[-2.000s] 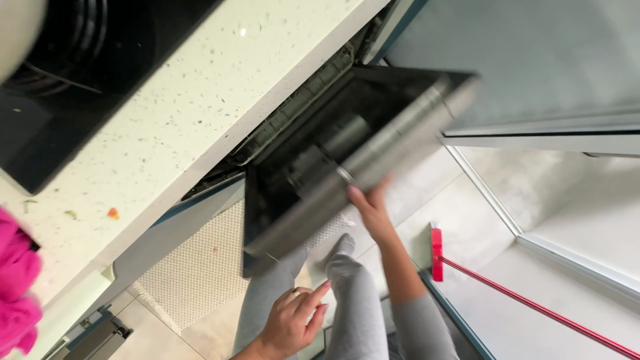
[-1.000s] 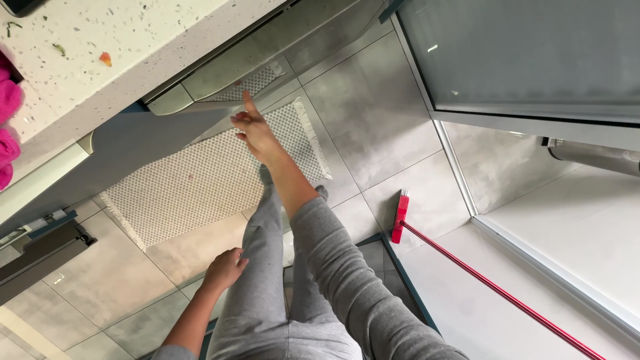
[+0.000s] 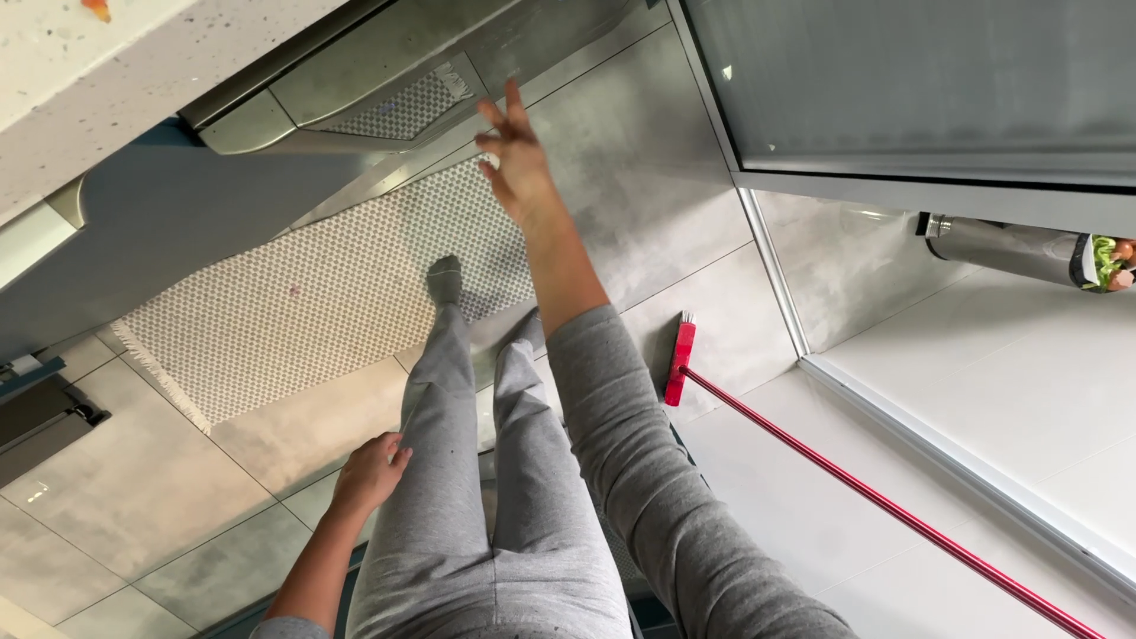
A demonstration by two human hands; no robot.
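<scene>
My right hand reaches forward with its fingers spread and nothing in them, just right of the stainless-steel dishwasher door, which stands upright, closed under the counter. Whether a fingertip touches the steel I cannot tell. The door's surface mirrors part of the woven rug. Low beside my left thigh hangs my left hand, empty, its fingers loosely curled and apart. One of my socked feet rests on the rug.
A speckled countertop runs across the upper left. Right of my legs lies a red broom with a long red handle. A metal bin holding eggshells and greens stands beyond the sliding-door track. A grey glass panel is at upper right.
Two seconds ago the dishwasher door hung partly open with my right hand on its edge; now it is closed and that hand is off the edge. My left hand has lowered beside my leg.
</scene>
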